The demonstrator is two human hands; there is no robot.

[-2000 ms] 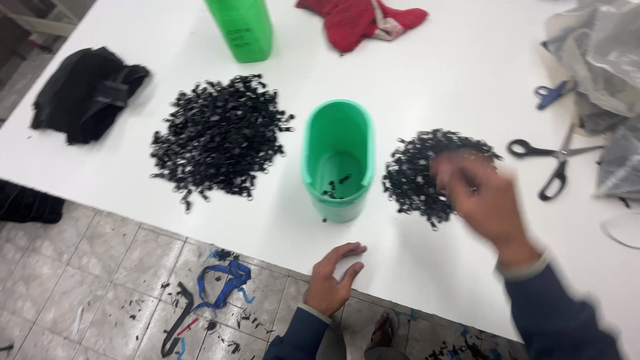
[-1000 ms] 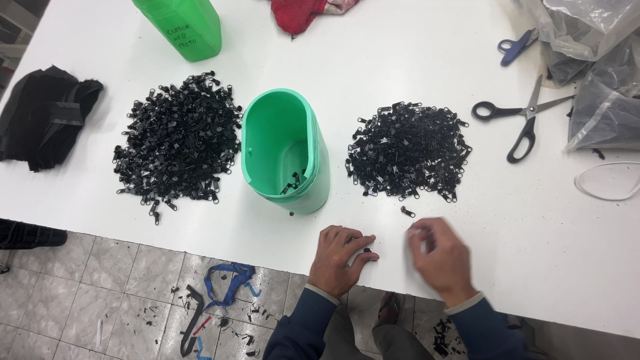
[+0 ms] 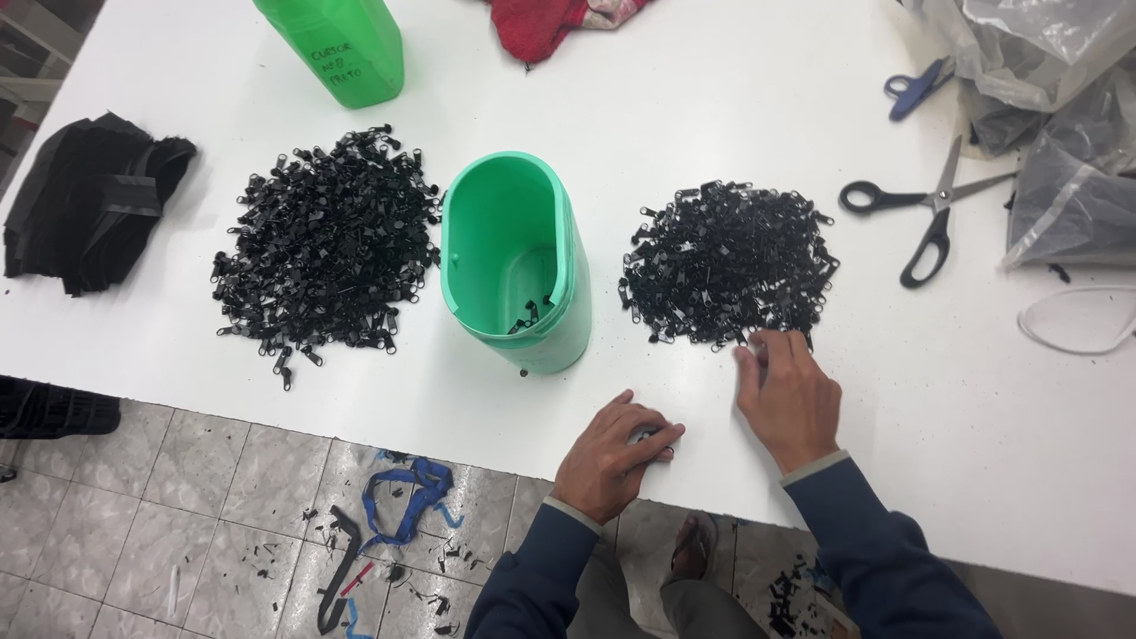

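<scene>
My left hand point(image 3: 616, 454) rests at the table's front edge, its fingers curled round a small black zipper slider point(image 3: 642, 437). My right hand point(image 3: 788, 395) has its fingertips at the front edge of the right pile of black zipper sliders point(image 3: 728, 266); whether a slider is between them cannot be told. Left of that pile stands an open green plastic container point(image 3: 577, 328) with several sliders at its bottom. A larger pile of black zipper sliders point(image 3: 328, 248) lies on the container's left side.
Behind are a bright green container point(image 3: 368, 58) bearing writing and a red cloth point(image 3: 532, 27). Black fabric point(image 3: 84, 204) lies at far left. Black-handled scissors point(image 3: 939, 200), blue-handled snips point(image 3: 919, 89) and clear plastic bags point(image 3: 1078, 186) are at right. Scraps litter the tiled floor point(image 3: 186, 506).
Two seconds ago my right hand was over the right pile; one second ago it was near the table's front edge beside my left hand. Now it is back at the pile's front edge.
</scene>
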